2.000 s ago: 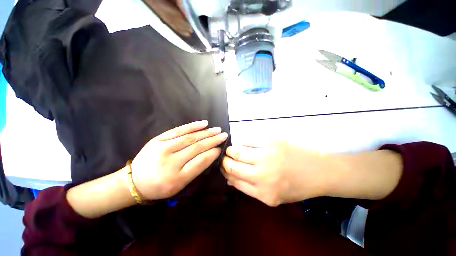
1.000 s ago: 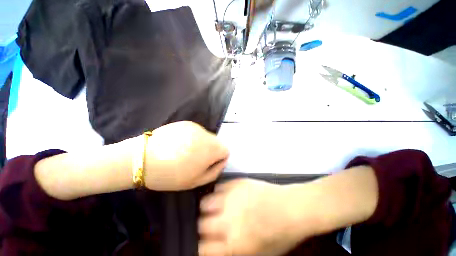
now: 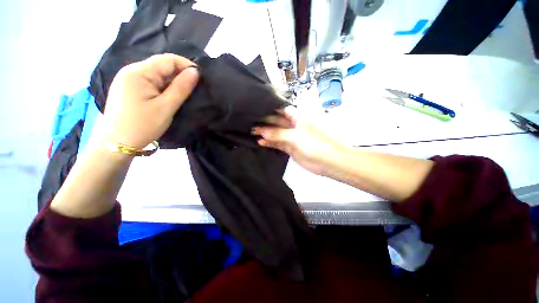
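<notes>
A dark garment piece (image 3: pixel 236 160) lies bunched on the white table left of and in front of the needle area, and its lower end hangs over the front edge towards the lap. My left hand (image 3: pixel 151 97) is raised at the left and pinches the cloth between thumb and fingers. My right hand (image 3: pixel 289 139) rests at the cloth's right side near the presser foot (image 3: pixel 289 92), fingertips partly on and under the cloth. The foot itself is small and blurred. A blue-and-clear round attachment (image 3: pixel 330 89) stands just right of it.
Blue and lime-green snips (image 3: pixel 422 105) lie on the table at the right, with black snips (image 3: pixel 525 123) at the far right. A ruler strip (image 3: pixel 348 216) runs along the front edge. A blue basket (image 3: pixel 72 115) is at the left. Dark cloth (image 3: pixel 467 26) lies behind right.
My left hand has moved up and left, lifting and folding the cloth that lay flat. My right hand has moved up towards the presser foot. The view has shifted, showing the ruler edge.
</notes>
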